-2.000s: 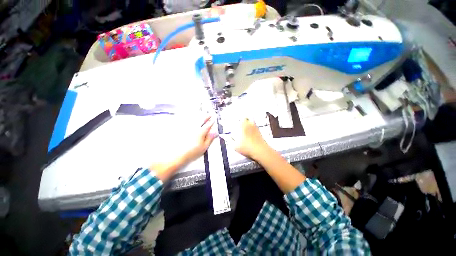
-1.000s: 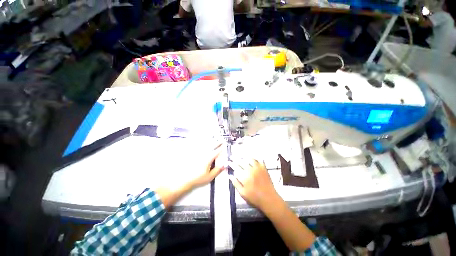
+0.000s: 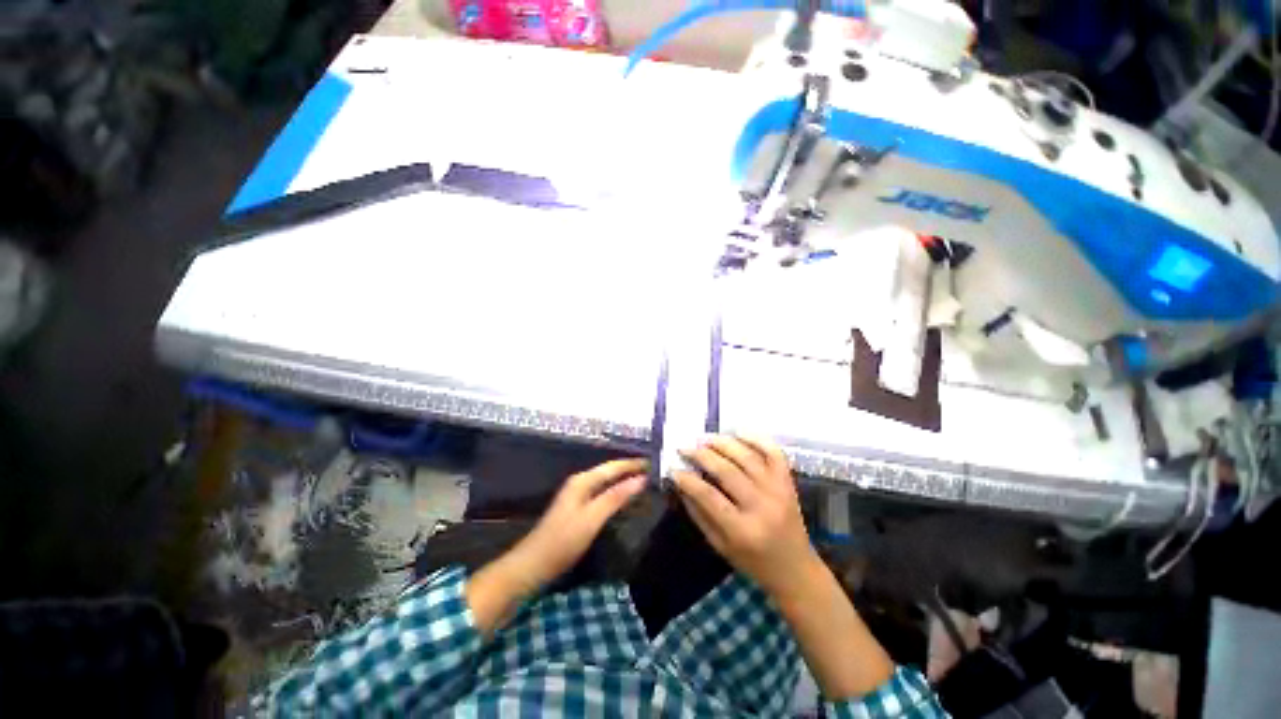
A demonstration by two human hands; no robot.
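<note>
A white-faced strip with dark edges (image 3: 688, 386) runs from the needle area (image 3: 740, 242) of the white and blue sewing machine (image 3: 983, 183) to the table's front edge. My right hand (image 3: 745, 506) has its fingers on the strip's near end at that edge. My left hand (image 3: 573, 523) is just left of the strip's near end, fingers bent; whether it grips the strip's edge is unclear. Glare washes out the strip near the needle. Two dark strips (image 3: 337, 205) (image 3: 499, 184) lie at the left of the table (image 3: 422, 309).
A dark brown patch (image 3: 920, 407) lies right of the needle under white scraps (image 3: 906, 309). A small orange and black tool (image 3: 948, 250) is behind them. Blue tape (image 3: 291, 143) marks the left edge. A pink patterned pouch (image 3: 531, 20) is behind the table.
Both hands have moved from near the needle back to the table's front edge, at the strip's near end. The camera view has tilted and shifted.
</note>
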